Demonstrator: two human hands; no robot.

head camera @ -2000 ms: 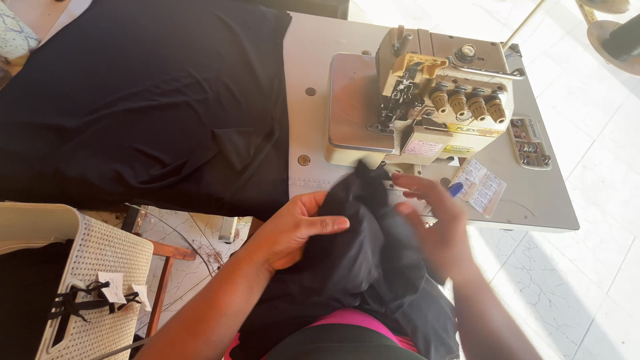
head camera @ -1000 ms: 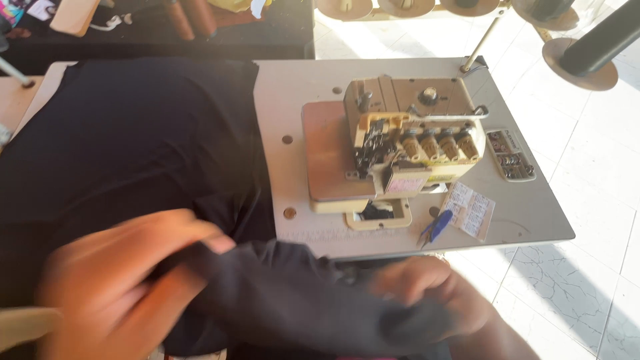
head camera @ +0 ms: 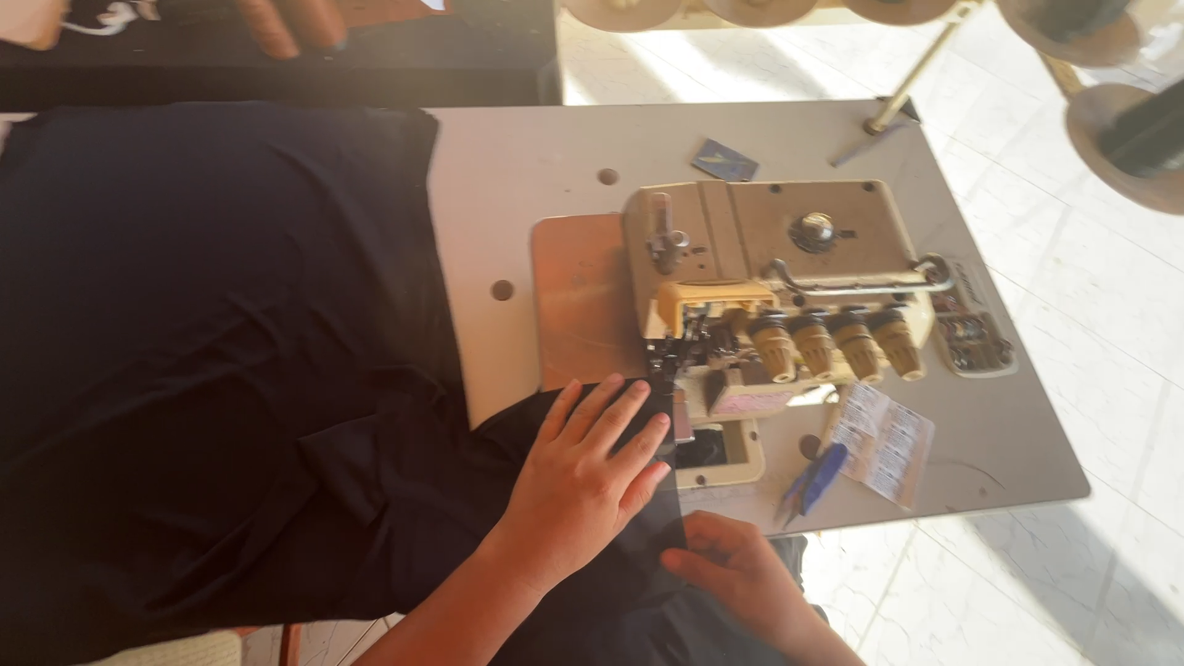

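Observation:
My left hand lies palm down with spread fingers on black fabric, just in front of the presser foot of an overlock sewing machine. The fabric's edge reaches the foot. Lower right, my right hand pinches the edge of the same fabric between thumb and fingers. More of the black fabric covers the left of the table. Blue-handled thread snips lie to the right of my hands, beside a printed paper packet.
A small tray of metal parts sits at the table's right edge, and a flat blue-grey piece behind the machine. Thread cone holders stand upper right. Another person's fingers show at the top left over a dark surface.
The black fabric my hands held up in front of the table now lies at the machine's foot. My left hand has moved right and flattened onto it.

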